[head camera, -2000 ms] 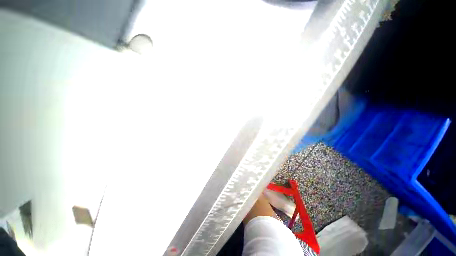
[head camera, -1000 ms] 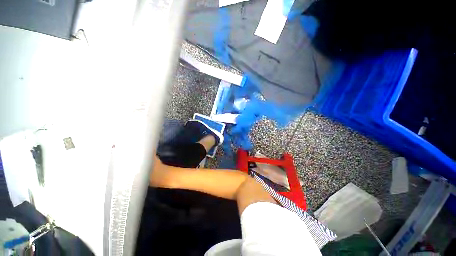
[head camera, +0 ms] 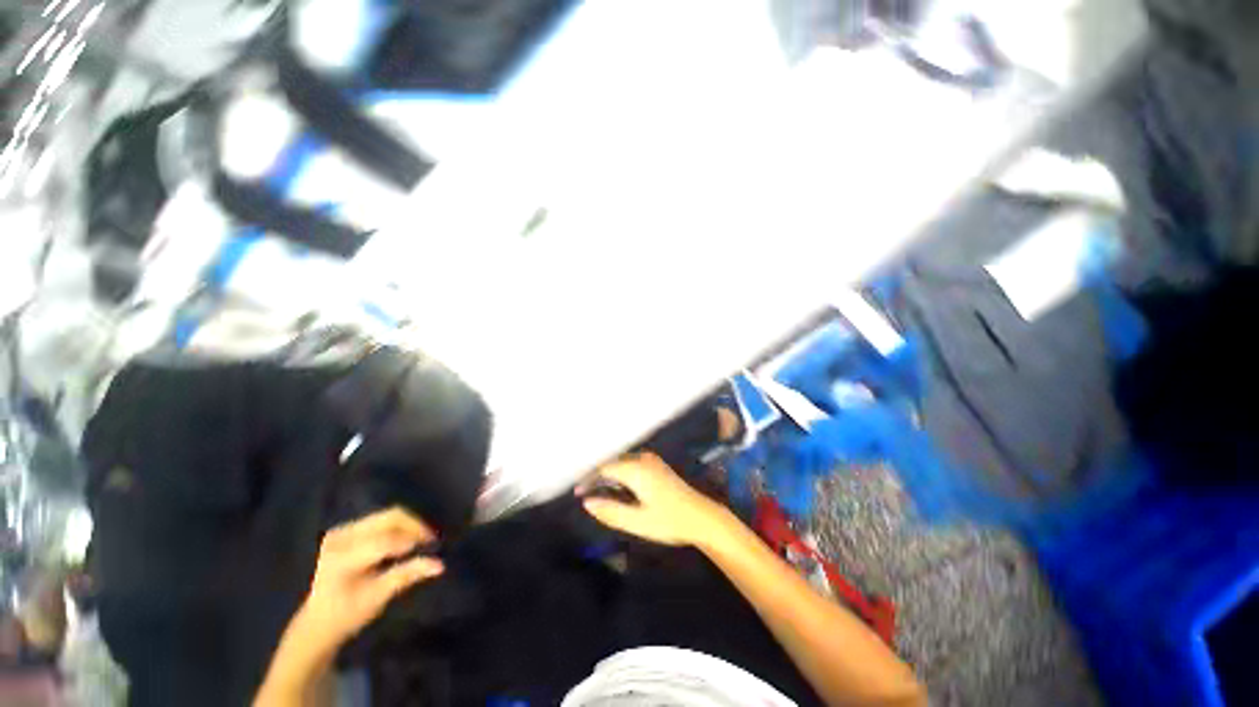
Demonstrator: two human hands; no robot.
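Observation:
A large black garment (head camera: 207, 483) lies heaped left of the white machine table, with a tiny white mark on it. Black cloth also fills the space below the table's front edge. My left hand (head camera: 362, 573) is at the garment, fingers bent and thumb apart. My right hand (head camera: 649, 500) is by the table's front edge, fingers curled and thumb below them, over black cloth. Blur hides whether either hand grips the cloth. Two black strips (head camera: 352, 124) cross the blurred sewing machine at the upper left.
The glaring white table (head camera: 690, 207) slopes across the middle. Right of it are grey cloth (head camera: 1008, 373) with white pieces, a blue crate (head camera: 1146, 580), a red frame (head camera: 828, 573) and speckled floor (head camera: 953, 594). A white rounded shape (head camera: 677, 680) is at the bottom edge.
The view has swung left, bringing the machine and black garment into sight. Both my hands now show; a second ago only the right arm did, its hand hidden at the table edge.

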